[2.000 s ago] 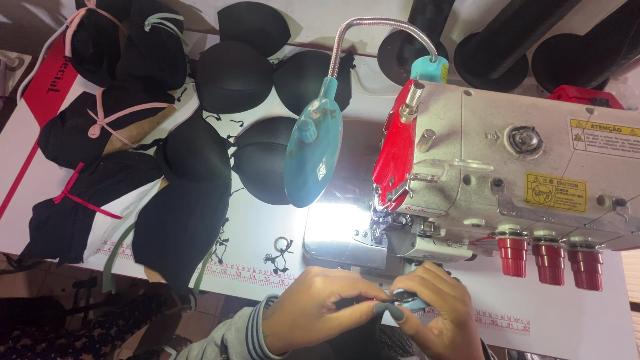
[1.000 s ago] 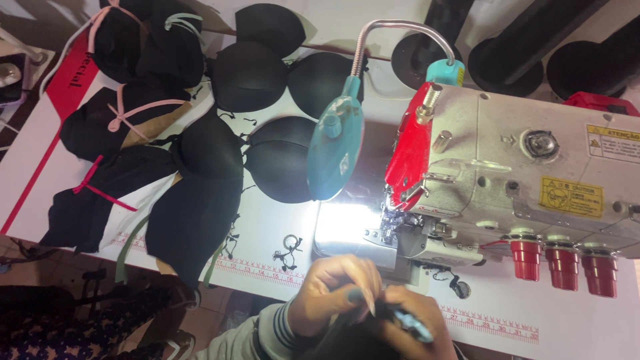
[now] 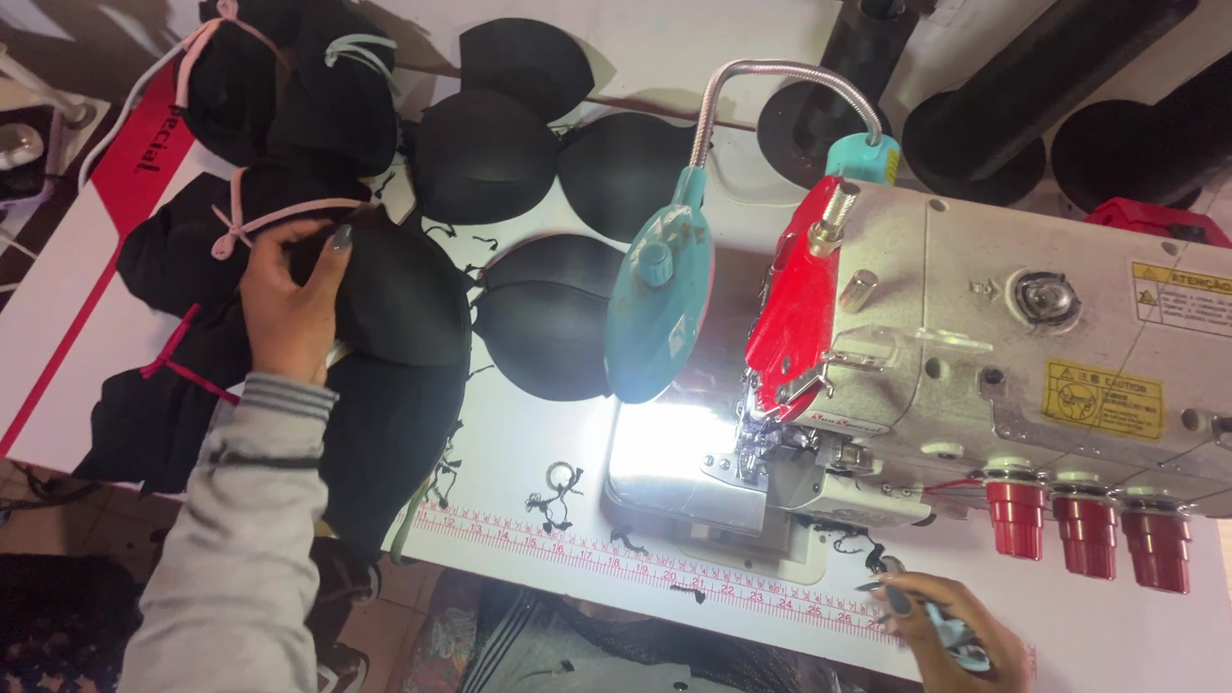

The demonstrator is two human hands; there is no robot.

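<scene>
On the left of the head view my left hand (image 3: 292, 303) grips a black fabric piece (image 3: 385, 279) with a padded cup, over a pile of similar black pieces with pink, red and green straps. At the lower right, my right hand (image 3: 948, 626) holds a small light-blue tool (image 3: 955, 637), its metal end by the table edge; its kind is unclear, perhaps thread snips. Between the hands, the overlock sewing machine (image 3: 962, 318) has its lit metal bed (image 3: 674, 462) bare of fabric. Black moulded cups (image 3: 549, 318) lie left of the lamp.
A teal lamp (image 3: 664, 289) on a bendable metal neck hangs left of the red machine guard (image 3: 794, 308). Thread scraps and a small ring (image 3: 559, 474) lie near the printed ruler (image 3: 654, 568) along the front edge. Black cylinders with round bases (image 3: 972, 144) stand behind.
Both hands were together at the front edge; my left hand has moved left to the black pile with a black piece, and my right hand has moved right with the light-blue tool.
</scene>
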